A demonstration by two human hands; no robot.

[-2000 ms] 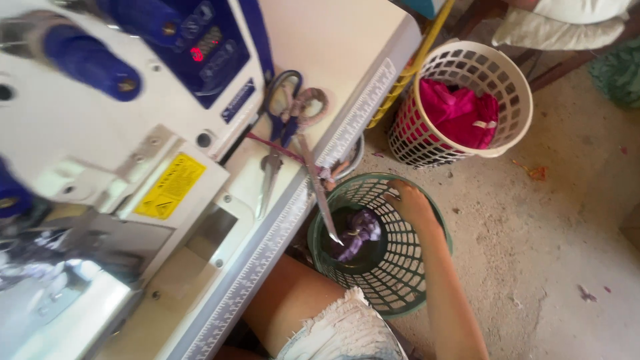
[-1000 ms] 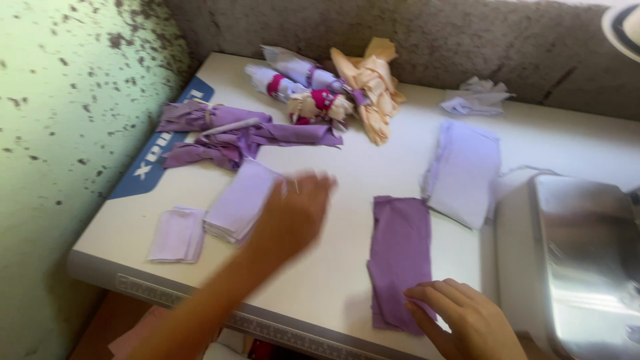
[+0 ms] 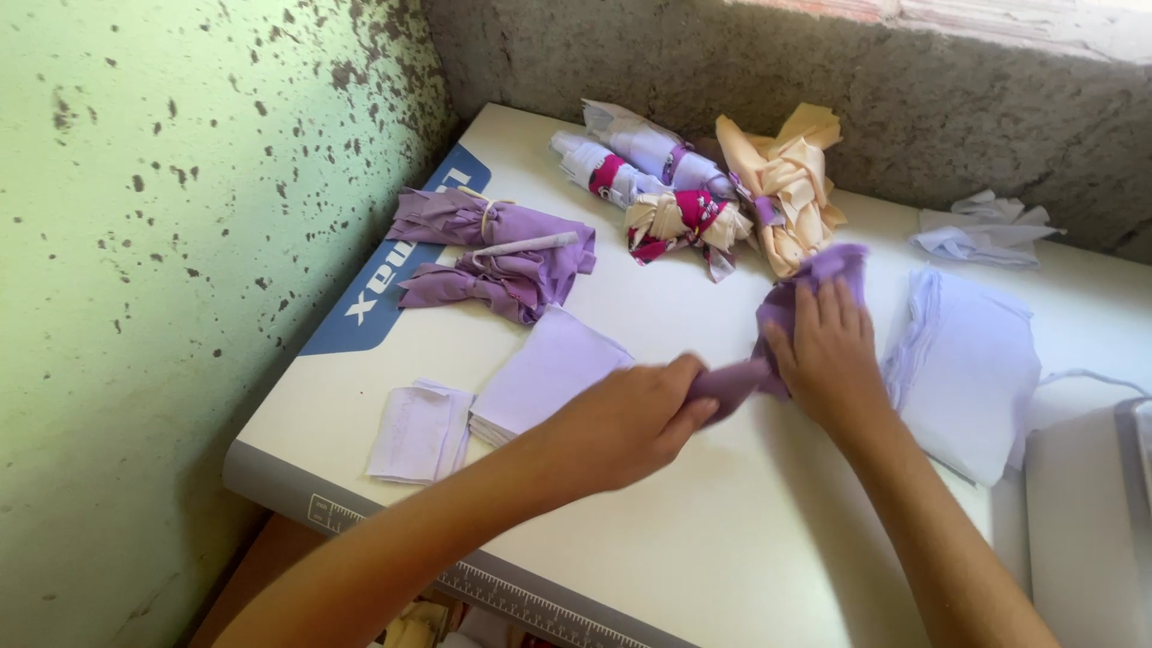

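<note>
My left hand (image 3: 630, 423) grips one end of a purple fabric piece (image 3: 731, 387), blurred by motion. At its other end, my right hand (image 3: 830, 346) presses over bunched purple fabric (image 3: 781, 310), its fingers on the cloth. Left of my left hand lie a stack of pale lilac fabric pieces (image 3: 549, 369) and a smaller folded lilac stack (image 3: 421, 432). To the right of my right hand is a larger stack of pale lavender cloth (image 3: 967, 369). Tied purple fabric bundles (image 3: 504, 247) rest at the table's left side.
Tied lavender rolls (image 3: 652, 148), a cream bundle with magenta ties (image 3: 688, 220) and a peach bundle (image 3: 783, 180) sit near the back wall. A crumpled pale cloth (image 3: 985, 229) is behind the lavender stack. The sewing machine's body (image 3: 1089, 513) borders the right; a speckled green wall (image 3: 162, 270), the left.
The purple cloth, lying flat a second ago, is now lifted and bunched between my hands. My left hand has moved right onto it. Earlier, the view showed scissors and baskets.
</note>
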